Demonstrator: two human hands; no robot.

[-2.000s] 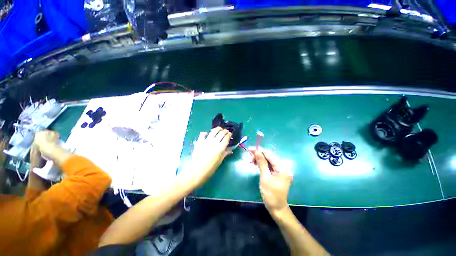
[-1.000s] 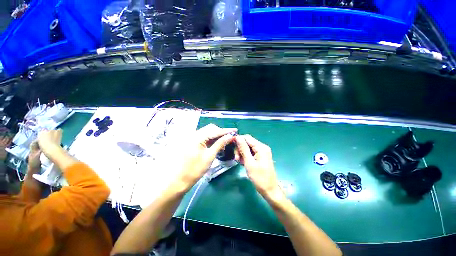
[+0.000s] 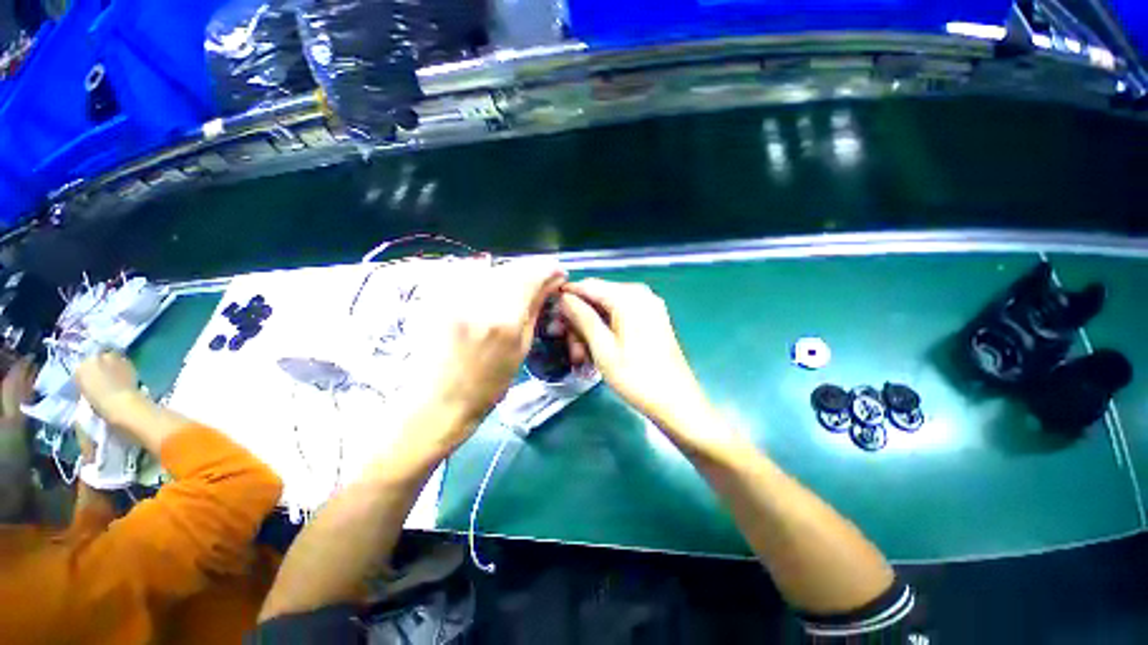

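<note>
My left hand (image 3: pixel 485 359) and my right hand (image 3: pixel 627 350) meet in front of me over the bench. Both hold a black inner shell (image 3: pixel 549 350) between them, its open end up; the fingers cover most of it. A white housing (image 3: pixel 534 401) sits just under the shell and my hands, on the green mat. Its white tail cable (image 3: pixel 480 502) hangs down over the bench's front edge. The fingertips touch at the shell's top; any lead wires there are too small to tell.
A white sheet (image 3: pixel 264 416) at left bears small black caps (image 3: pixel 242 323) and a grey oval piece (image 3: pixel 314 372). Black rings (image 3: pixel 867 407), a pale-centred disc (image 3: pixel 810 353) and black shells (image 3: pixel 1035 338) lie right. A coworker's orange sleeve (image 3: pixel 208 473) is far left, beside white housings (image 3: pixel 107 315).
My right hand has come left to meet my left hand at the black shell. The white housing and its cable now show below them. The whole view has shifted slightly.
</note>
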